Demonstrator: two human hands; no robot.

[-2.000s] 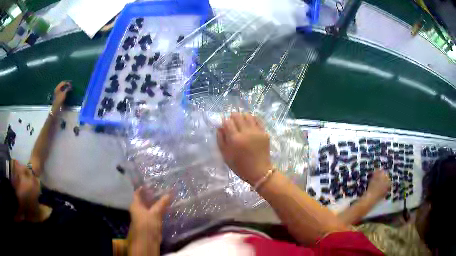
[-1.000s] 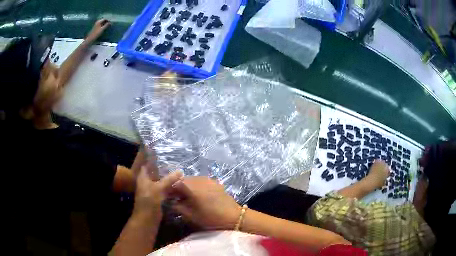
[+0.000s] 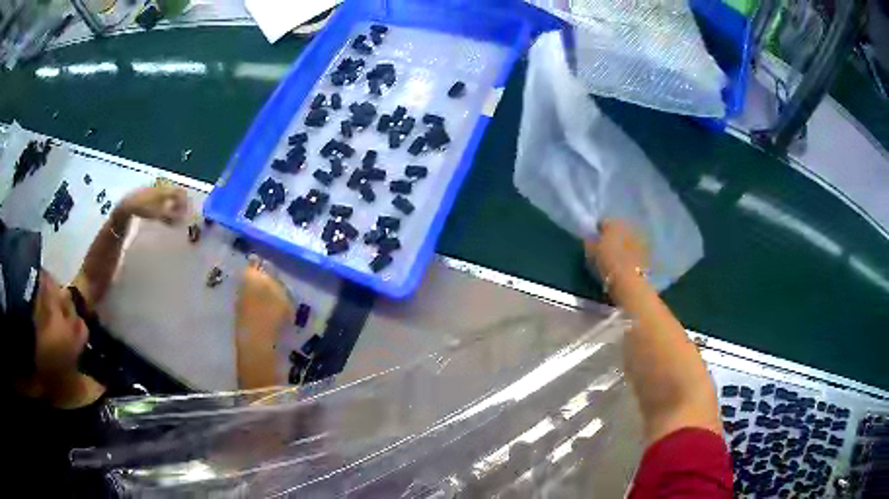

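Note:
My right hand reaches forward over the green belt and grips the lower edge of a translucent white bag or sheet, pinched into folds at the fingers. Clear plastic trays lie across the bottom of the view, below and left of my right forearm, with bright reflections along their ridges. My left hand cannot be seen.
A blue crate holding clusters of small black parts stands left of my right hand. Another person's hands are at the left bench. More black parts lie on a white sheet at lower right. Another blue bin is at the back.
My right hand has left the clear trays and moved forward to take hold of the white bag or sheet. The trays now show lower in view, and my left hand has gone out of sight.

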